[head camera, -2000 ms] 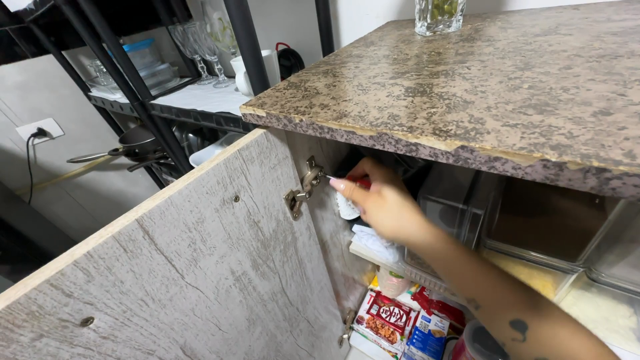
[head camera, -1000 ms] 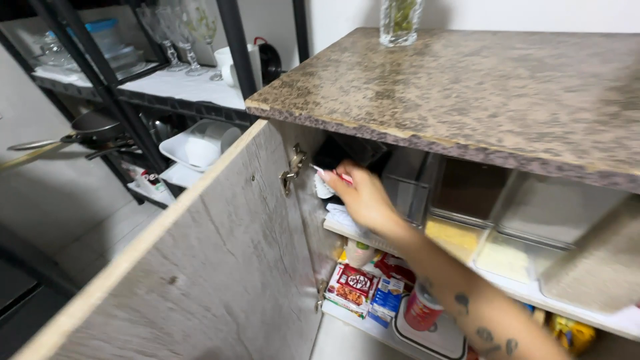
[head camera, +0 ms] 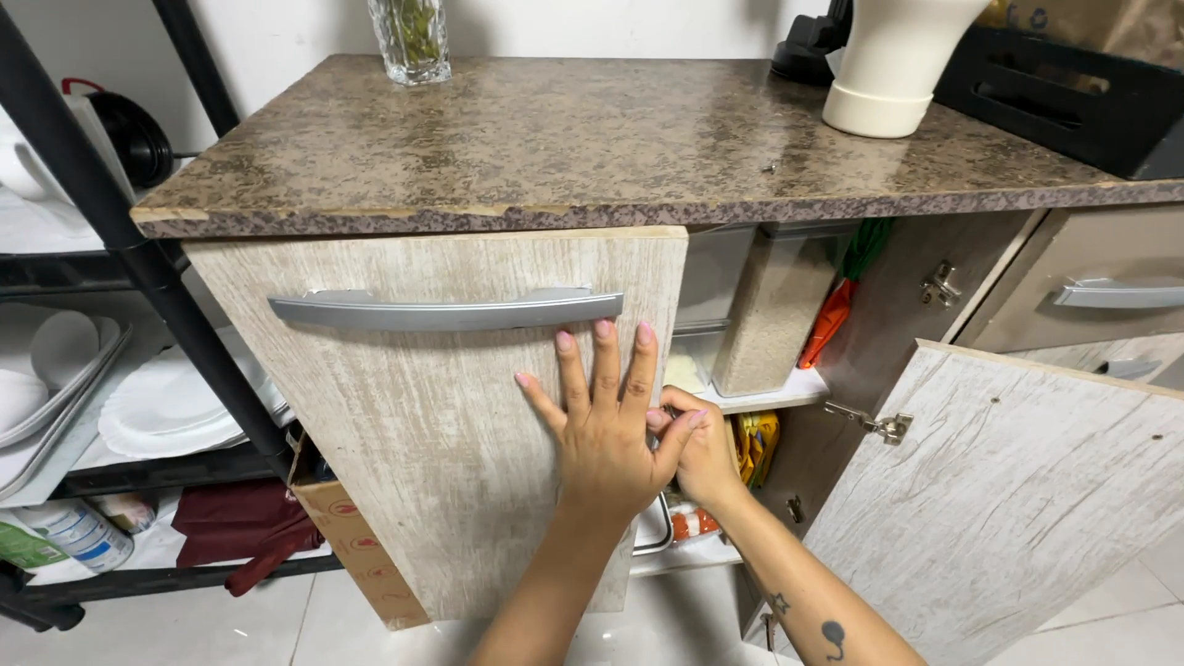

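Observation:
The left wooden cabinet door shows its outer face, with a grey handle near the top. My left hand lies on that face with spread fingers, their tips just below the handle's right end. Beside it, at the door's free edge, my right hand has curled fingers; whether something small is in them is hidden. On the right, another cabinet door hangs partly detached and tilted, with a metal hinge on its edge. A hinge part sits on the cabinet's side panel.
The speckled countertop bears a glass vase, a cream container, a black crate and a tiny metal piece. Plastic food containers stand inside the cabinet. A black shelving rack stands close on the left.
The left door has swung from wide open, inner face showing, to nearly closed. My right hand has left the door's hinge area, and my left hand has come into view. The view has shifted right.

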